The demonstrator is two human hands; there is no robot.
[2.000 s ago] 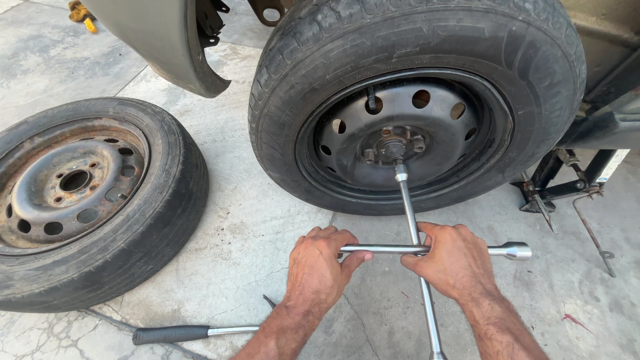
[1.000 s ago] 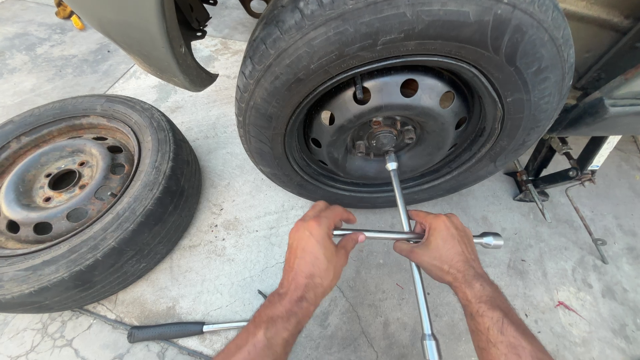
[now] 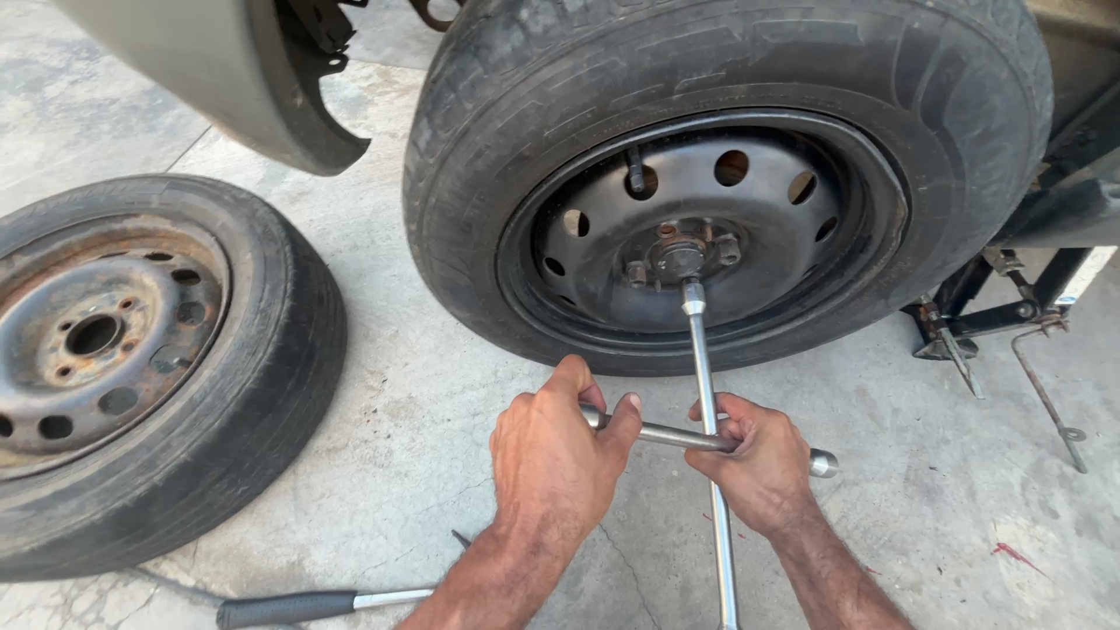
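Note:
A four-way lug wrench (image 3: 701,359) reaches up to the hub of a black steel wheel (image 3: 770,236) mounted on the car, its socket at the lower lug position. My left hand (image 3: 560,446) grips the left end of the cross bar, thumb and fingers around it. Near the crossing of the bars, my right hand (image 3: 759,459) is closed on the wrench; the bar's right socket sticks out beyond it. Lug nuts (image 3: 727,250) show on the hub's sides. The wrench's lower end runs out of the picture.
A rusty spare wheel with tire (image 3: 289,350) lies on the concrete at left. A black-handled tool (image 3: 284,607) lies below it, partly behind my left forearm. A scissor jack (image 3: 997,319) stands under the car at right, a hooked rod (image 3: 1046,398) beside it. A fender (image 3: 236,79) hangs upper left.
The wrench's cross bar has turned a little, its left end now higher than its right. My left hand has shifted on that end. The wrench's socket remains at the hub.

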